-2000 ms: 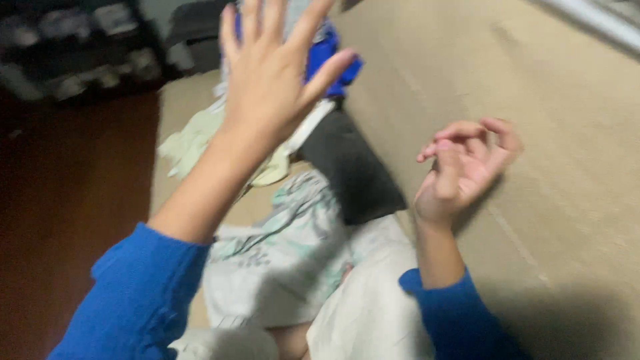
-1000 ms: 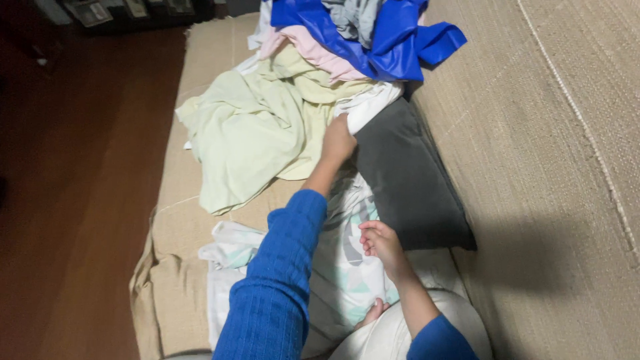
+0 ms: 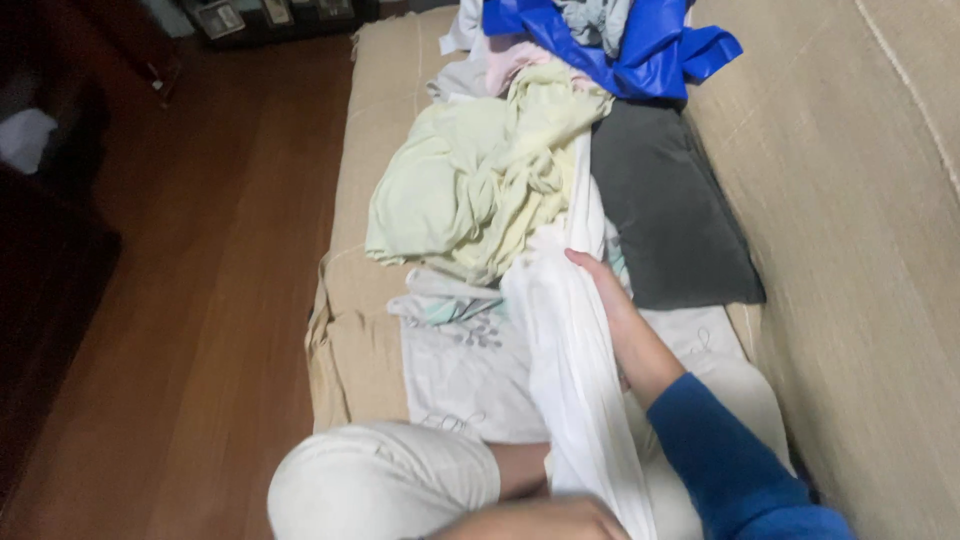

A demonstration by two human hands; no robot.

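Observation:
A long white cloth (image 3: 574, 360) stretches from the clothes pile down toward my lap. My right hand (image 3: 619, 319) lies along its right side at the upper part, thumb toward the cloth; its fingers are mostly hidden. At the bottom edge my left hand (image 3: 532, 519) is blurred and partly cut off, over the cloth's lower end; its fingers cannot be made out. A pale green garment (image 3: 442, 180) lies crumpled beyond, left of a folded dark grey cloth (image 3: 667, 210). Under the white cloth is a light printed garment (image 3: 469, 375).
A blue plastic bag (image 3: 652, 60) with a grey cloth (image 3: 596, 26) lies at the far end, beside a pink cloth (image 3: 517, 60). The beige couch backrest (image 3: 840, 225) rises on the right. Wooden floor (image 3: 202, 300) is on the left; my bent leg (image 3: 382, 480) is in front.
A second ago my left hand was reaching to the white cloth by the pile; now it is at the bottom edge and the white cloth stretches toward me. My right hand is now beside that cloth.

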